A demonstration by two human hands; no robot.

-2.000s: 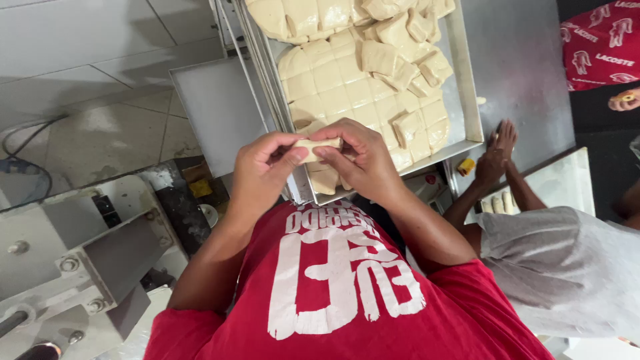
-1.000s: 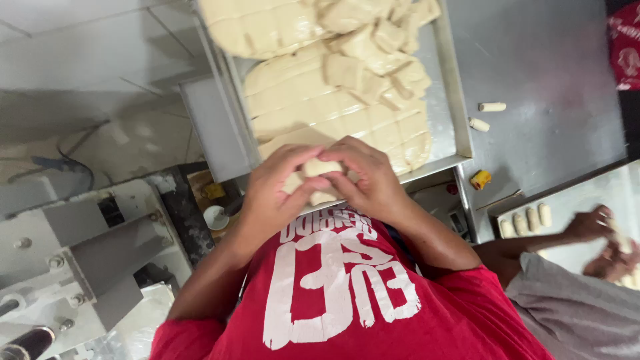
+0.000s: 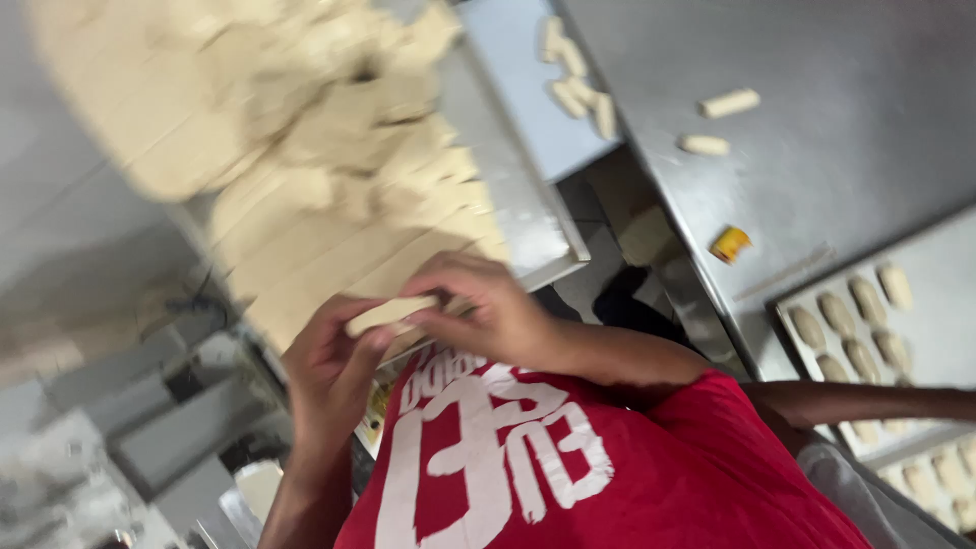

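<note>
A small rolled piece of pale dough (image 3: 390,314) is held between my two hands, over the near edge of a metal tray (image 3: 545,259). My left hand (image 3: 332,358) pinches its left end between thumb and fingers. My right hand (image 3: 484,305) grips the other end with thumb and forefinger, partly hiding it. In the tray lie cut dough slabs (image 3: 305,252) marked in strips and squares, with loose dough pieces (image 3: 335,145) heaped on top. The picture is blurred there.
On the steel table (image 3: 762,46) at right lie two dough rolls (image 3: 730,103) and a yellow object (image 3: 730,245). More rolls rest on a pale surface (image 3: 515,76) beside the tray. A baking tray (image 3: 789,335) holds several shaped pieces. A co-worker's arm (image 3: 862,404) reaches in at lower right.
The view has turned and shifted. The dough between my hands now shows as an elongated roll, held at both ends. The co-worker's hands, seen over the trays a second ago, are out of view.
</note>
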